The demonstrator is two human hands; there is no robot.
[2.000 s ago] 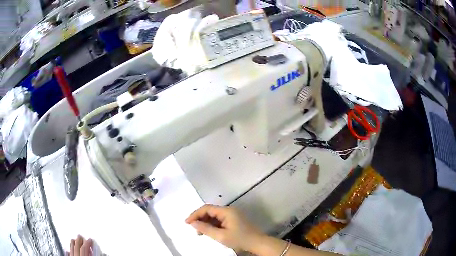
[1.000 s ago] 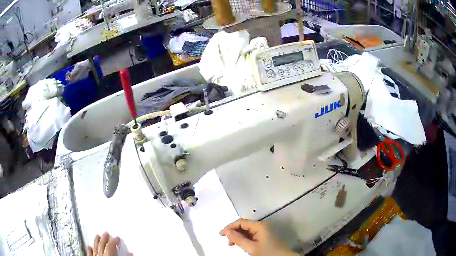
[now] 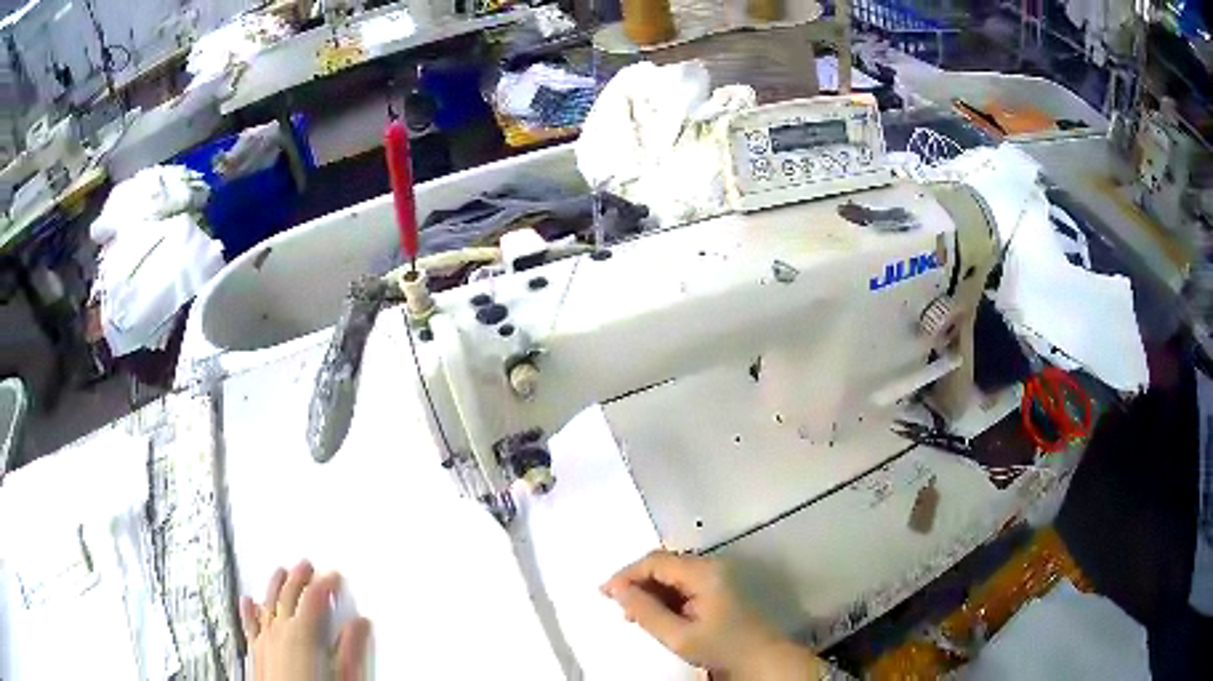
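A large white fabric panel point(image 3: 412, 559) lies flat under the needle of the cream-white JUKI sewing machine point(image 3: 692, 306). A thin grey seam line runs down the panel from the presser foot point(image 3: 502, 503) toward me. My left hand point(image 3: 303, 625) rests on the panel left of the seam, fingers apart, cut off by the bottom edge. My right hand point(image 3: 698, 612) is right of the seam, thumb and index finger close together at the panel's right part; whether they pinch the fabric cannot be told.
A red-handled tool point(image 3: 402, 193) stands upright on the machine head, beside a grey wrapped lamp point(image 3: 349, 373). Red scissors point(image 3: 1058, 410) and dark snips point(image 3: 931, 436) lie right. White stacked panels point(image 3: 60, 572) lie left. A pale tub point(image 3: 273, 299) is behind.
The view has shifted, so the machine sits further right and more level in the picture. More of my left hand shows. Both hands stay on either side of the seam.
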